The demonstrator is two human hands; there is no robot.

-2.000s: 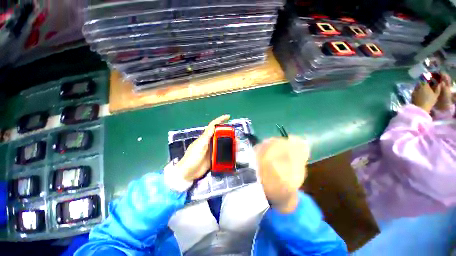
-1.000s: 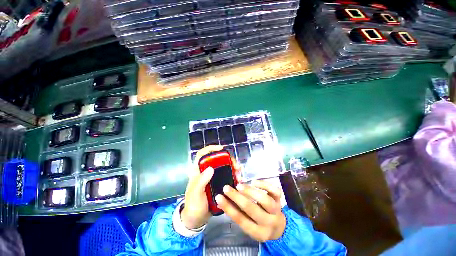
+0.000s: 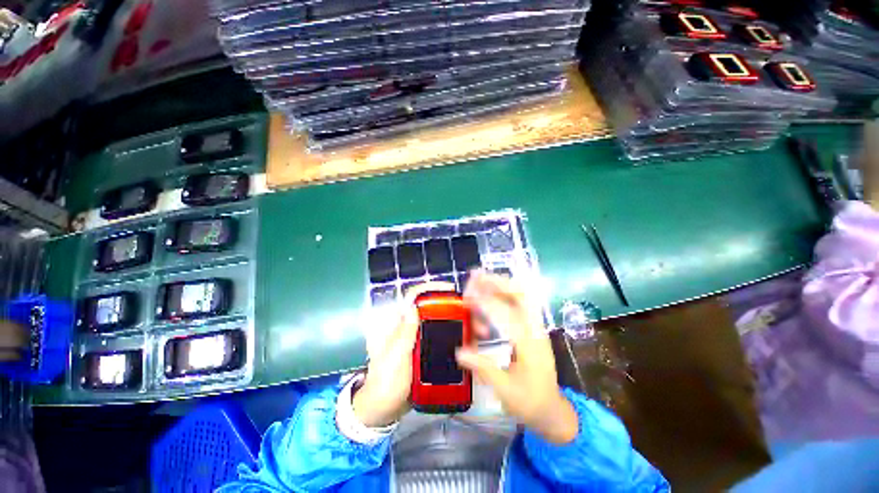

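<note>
My left hand [image 3: 387,371] holds a red phone unit [image 3: 441,397] upright by its left side, over the bench's near edge. A dark window lens [image 3: 442,352] covers the unit's window. My right hand [image 3: 520,371] is blurred at the unit's right side, with a fingertip at the edge of the lens. Whether it pinches anything cannot be told. Behind the hands lies the lens tray [image 3: 525,252] with rows of black rectangles, partly hidden by the hands.
A blister tray [image 3: 253,279] of black units lies left, beside a blue basket [image 3: 56,337]. Tweezers [image 3: 604,265] and crumpled clear film [image 3: 579,320] lie right of the lens tray. Tray stacks [image 3: 405,67] stand behind. A pink sleeve [image 3: 839,274] is at right.
The unit has turned more upright and moved slightly right. My right hand has shifted right, its fingers lifted off the lens front. A blurred hand now shows at the blue basket.
</note>
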